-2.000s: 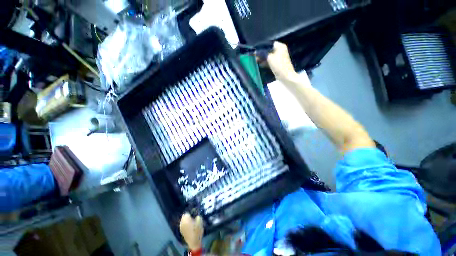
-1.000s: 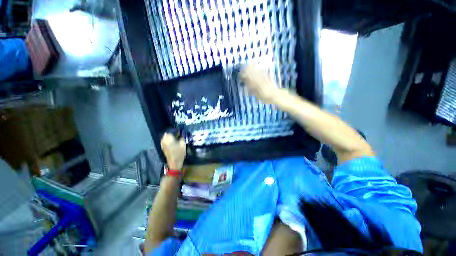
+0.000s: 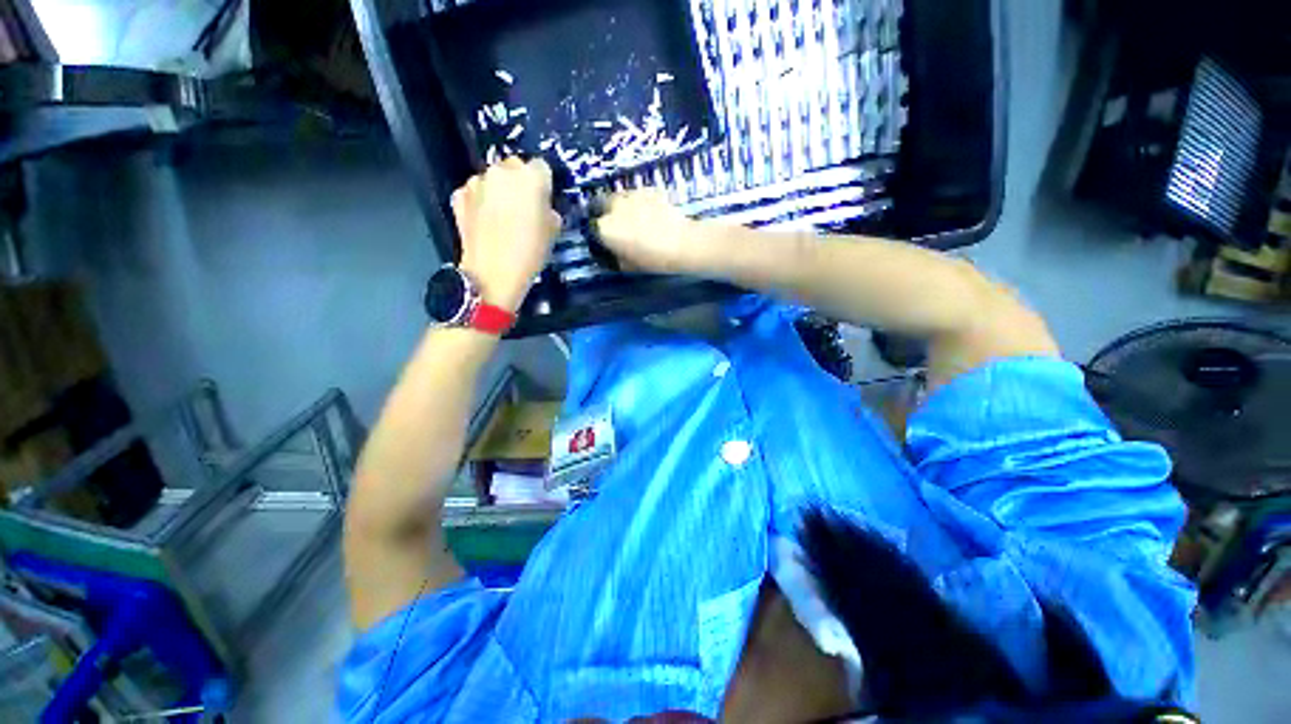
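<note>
A large black bin (image 3: 977,142) lies in front of me, with silver-white workpieces (image 3: 807,85) in straight rows inside. A shallow black small parts tray (image 3: 566,57) rests over the rows at the bin's left, with small white pieces (image 3: 630,142) scattered towards its near edge. My left hand (image 3: 507,212) is at the tray's near left corner, fingers curled, with something dark at the fingertips. My right hand (image 3: 637,231) is close beside it over the near rows, blurred, also with something dark at the fingertips. I cannot tell what either holds.
A badge (image 3: 581,444) hangs on my blue smock. A metal-framed cart (image 3: 269,467) with blue parts stands at the left. A floor fan (image 3: 1203,382) stands at the right. Another black tote with light rows (image 3: 1213,149) is at the upper right.
The view has tilted down, so the bin sits higher in it. My right hand has moved left across the rows and now is close to my left hand at the near edge of the tray.
</note>
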